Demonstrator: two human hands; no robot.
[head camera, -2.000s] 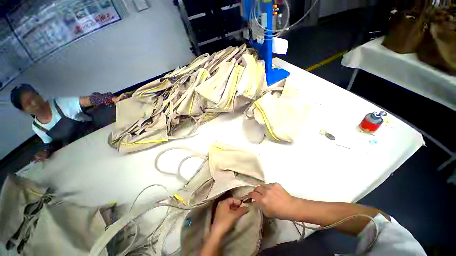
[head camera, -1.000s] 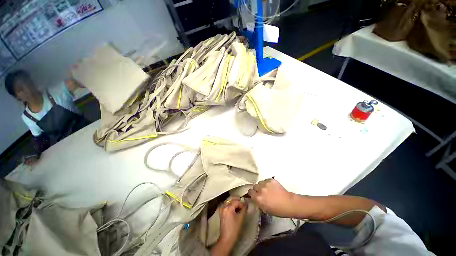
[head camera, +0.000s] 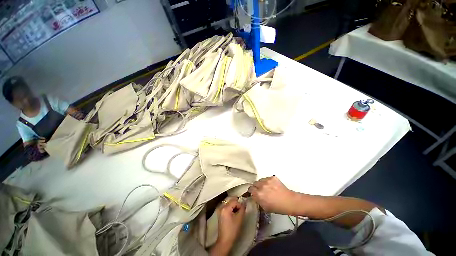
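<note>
A beige bag body (head camera: 227, 165) with a yellow edge strip (head camera: 177, 201) lies at the table's front edge, its darker mouth open toward me. My left hand (head camera: 231, 220) reaches over the opening and pinches the bag's edge. My right hand (head camera: 270, 195) is just to the right, fingers closed around a small dark tool, its tip close to my left fingertips. The tool is mostly hidden by the fingers. A thin cord (head camera: 345, 216) loops by my right forearm. Thin beige straps (head camera: 167, 150) lie loose behind the bag.
Heaped beige bags (head camera: 190, 85) lie at the back; one bag (head camera: 267, 107) lies beside them. More bags (head camera: 60, 230) lie at left. A red pot (head camera: 359, 110) and small metal piece (head camera: 318, 125) are at right. A blue stand (head camera: 257, 50) is behind. A person (head camera: 37, 117) holds a bag at left.
The other person's bag, raised over the heap a second ago, is now lower at the table's left side. The yellow-edged part of my bag has spread outward. My hands stay at the bag's mouth.
</note>
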